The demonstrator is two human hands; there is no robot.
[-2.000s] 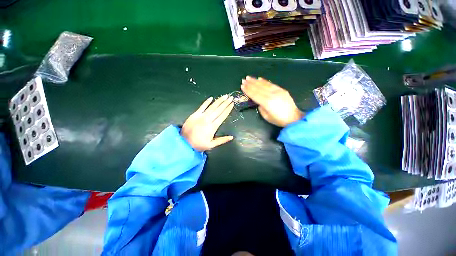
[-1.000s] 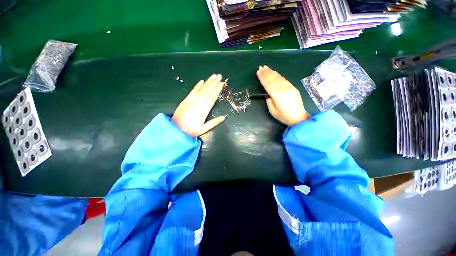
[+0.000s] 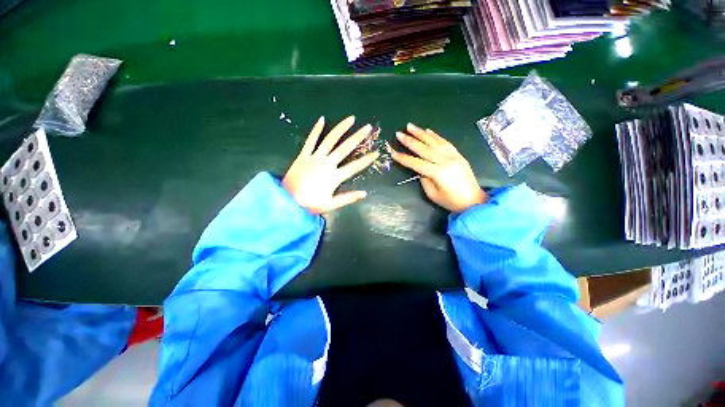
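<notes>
A loose pile of thin gold-brown leaded components (image 3: 377, 151) lies on the dark-green bench (image 3: 199, 167) between my hands. My left hand (image 3: 324, 168) is palm down at the pile's left side, fingers spread, fingertips at the pile. My right hand (image 3: 442, 168) is at the pile's right side, fingers slightly bent and pointing at it. A slim light line, perhaps the tweezers (image 3: 409, 180), sticks out below my right fingers; how my hand holds it is hidden.
A clear bag (image 3: 534, 125) lies at right, a filled parts bag (image 3: 79, 94) at left above a PCB panel (image 3: 36, 200). Stacked panels (image 3: 521, 36) stand at the back, upright panels (image 3: 660, 179) at far right. A blue sleeve (image 3: 67, 342) of another person is at lower left.
My hands have closed in on the pile again after being wider apart. My left fingers have spread. The pile looks more gathered, and a slim light line now shows below my right hand.
</notes>
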